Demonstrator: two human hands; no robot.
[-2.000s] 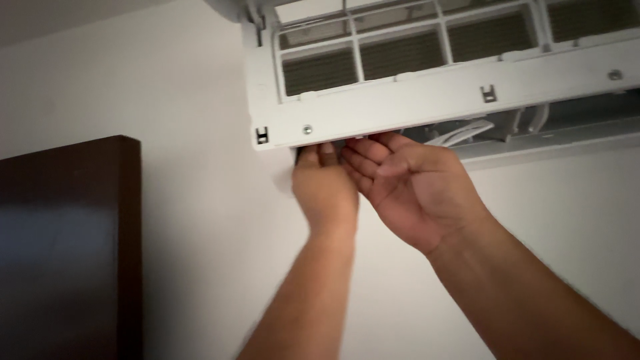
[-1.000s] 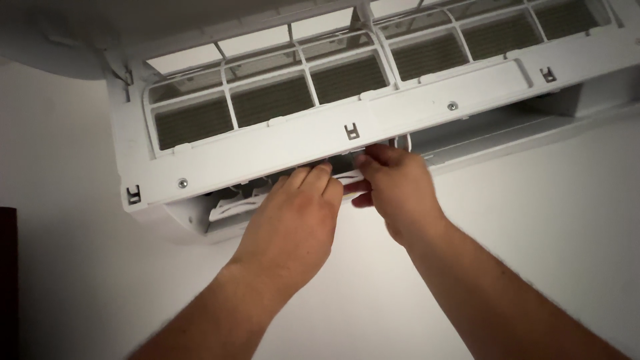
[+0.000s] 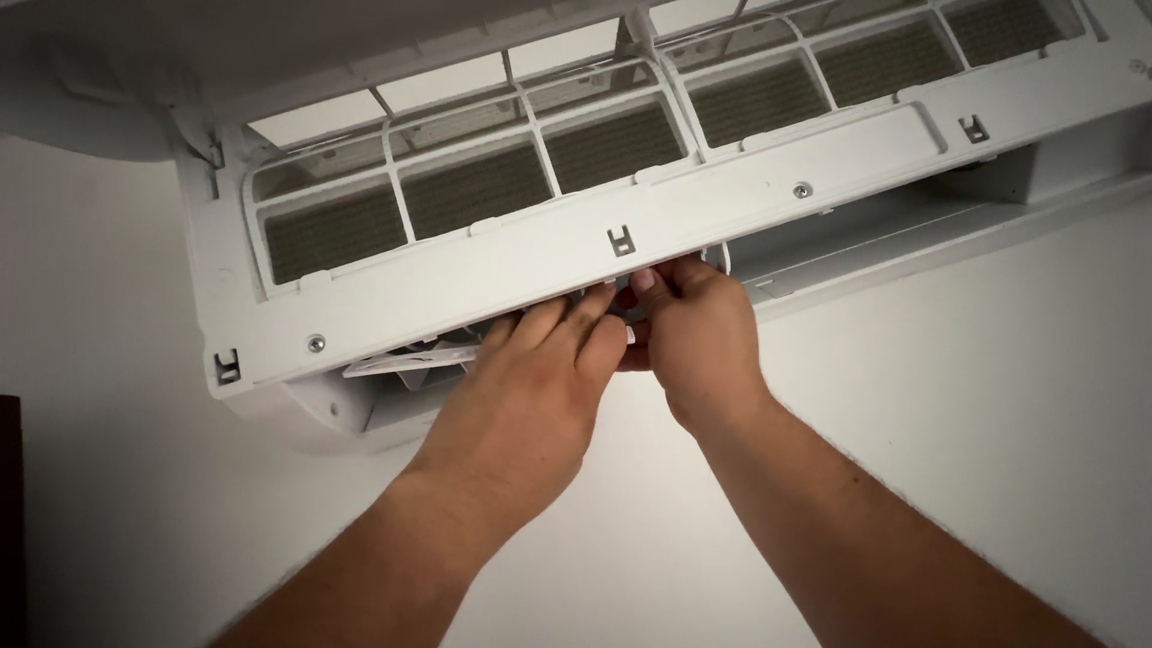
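Note:
Across the head view runs a wall-mounted air conditioner's indoor unit, its white front frame (image 3: pixel 468 279) tilted above both hands. A white louver strip with vanes (image 3: pixel 409 362) shows in the air outlet, left of my left hand (image 3: pixel 531 396). That hand lies over the strip, fingertips reaching up under the frame's lower edge. Close beside it, my right hand (image 3: pixel 706 337) has its thumb and bent fingers at the strip's right end (image 3: pixel 631 334), by a thin white curved piece (image 3: pixel 724 258). The fingers partly hide what they touch, so the left hand's hold is unclear.
The raised front cover (image 3: pixel 360 36) hangs over the grilles and the dark fins (image 3: pixel 477 184). Screws (image 3: pixel 316 343) and clip slots (image 3: pixel 621 240) line the frame. The outlet's lower lip (image 3: pixel 900 256) extends right along the white wall (image 3: pixel 684 540). A dark edge (image 3: pixel 9 513) stands far left.
The view has shifted strongly along the unit. Both hands, at the frame's left end two seconds ago, are now around its middle clip slot, with the left hand over the white strip.

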